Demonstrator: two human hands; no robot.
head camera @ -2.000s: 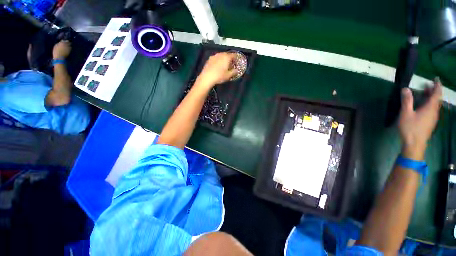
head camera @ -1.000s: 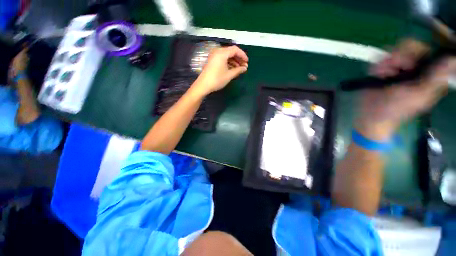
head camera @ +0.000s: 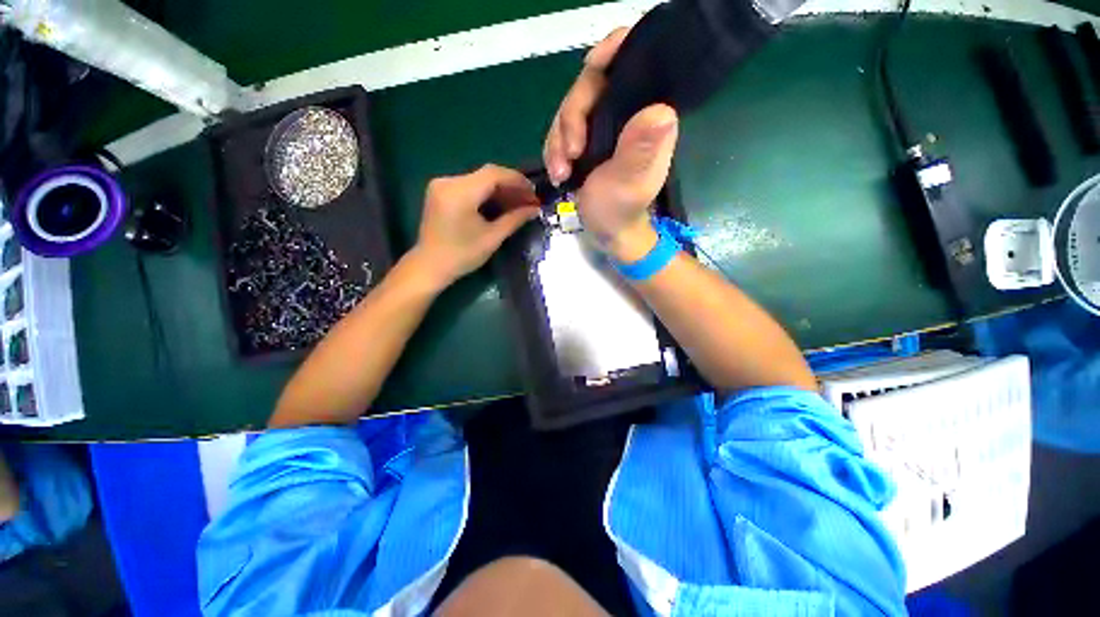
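The opened tablet (head camera: 591, 307) lies in its black fixture (head camera: 526, 325) in front of me, its board end with a yellow patch at the far side. My right hand (head camera: 613, 157) is around the thick black electric screwdriver (head camera: 676, 66), its tip down at the board end. My left hand (head camera: 468, 221) is at the fixture's far left corner, thumb and index finger pinched together; whatever lies between them is too small to tell. The screw dish (head camera: 312, 157) and a heap of small dark parts (head camera: 284, 283) are in the black parts tray (head camera: 375, 199).
A purple-ringed round device (head camera: 68, 211) and a white blister tray (head camera: 48, 350) are at the left. A slim black box with a cable (head camera: 947, 235) and a white square container (head camera: 1019, 254) are at the right. A white stack (head camera: 941, 464) and a blue bin (head camera: 151, 512) sit below the bench edge.
My left hand has moved from the parts tray to the fixture's board end. My right hand has brought the screwdriver from the right down over the tablet. The camera view has shifted.
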